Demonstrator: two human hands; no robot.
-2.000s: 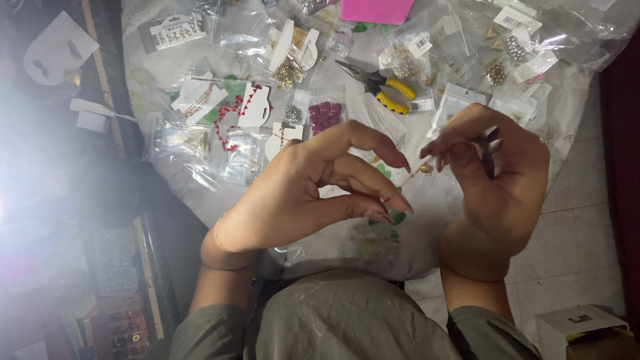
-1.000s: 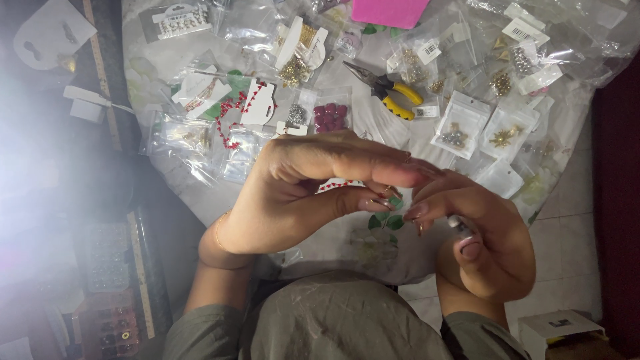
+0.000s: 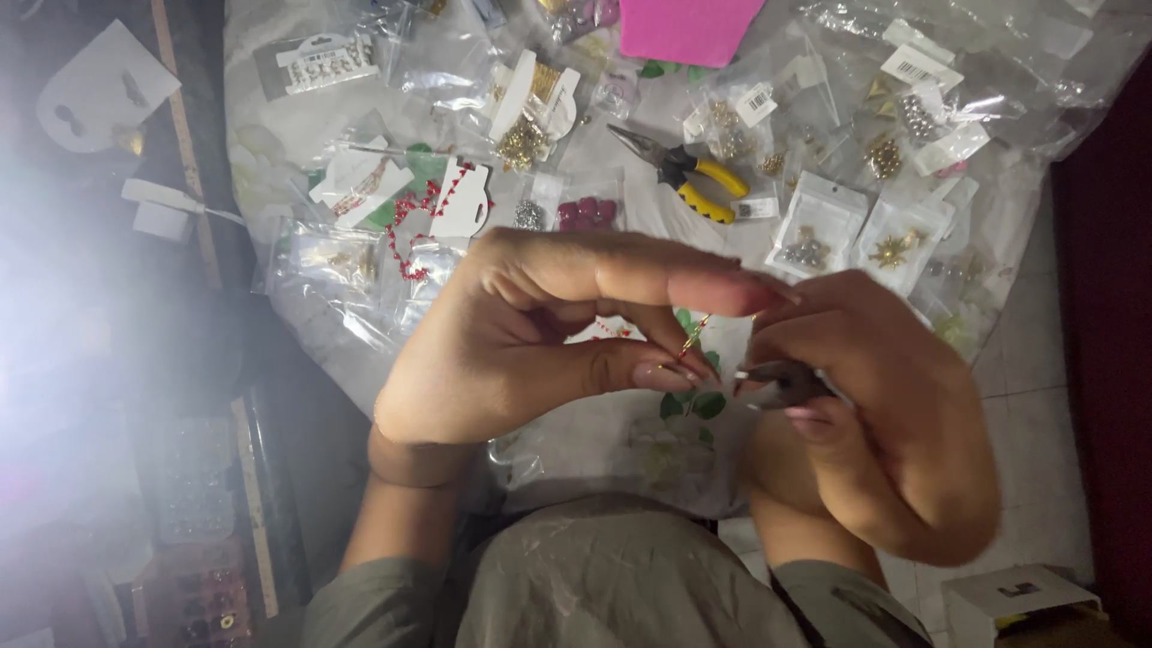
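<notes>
Between the thumb and fingers of my left hand (image 3: 540, 333) a thin gold-and-red strand (image 3: 693, 337) is pinched. My right hand (image 3: 882, 423) holds a small metal plier-like tool (image 3: 785, 382), its jaws pointing left toward the left fingertips; its handles are hidden in the palm. The index fingertips of both hands meet or nearly meet above the strand. Beyond the hands lie needle-nose pliers with yellow and black handles (image 3: 688, 175). A red beaded chain (image 3: 414, 225) on a white card (image 3: 462, 200) lies behind the left hand.
Clear bags of gold findings (image 3: 891, 247) and silver-toned pieces (image 3: 810, 234) lie behind the right hand. A bag of dark pink beads (image 3: 585, 214), a carded gold chain (image 3: 544, 85) and a pink sheet (image 3: 688, 27) lie farther back. An open white box (image 3: 1021, 594) stands low at right.
The right hand has turned, and its metal tool now points left near the left fingertips. My left index finger has straightened out toward the right hand.
</notes>
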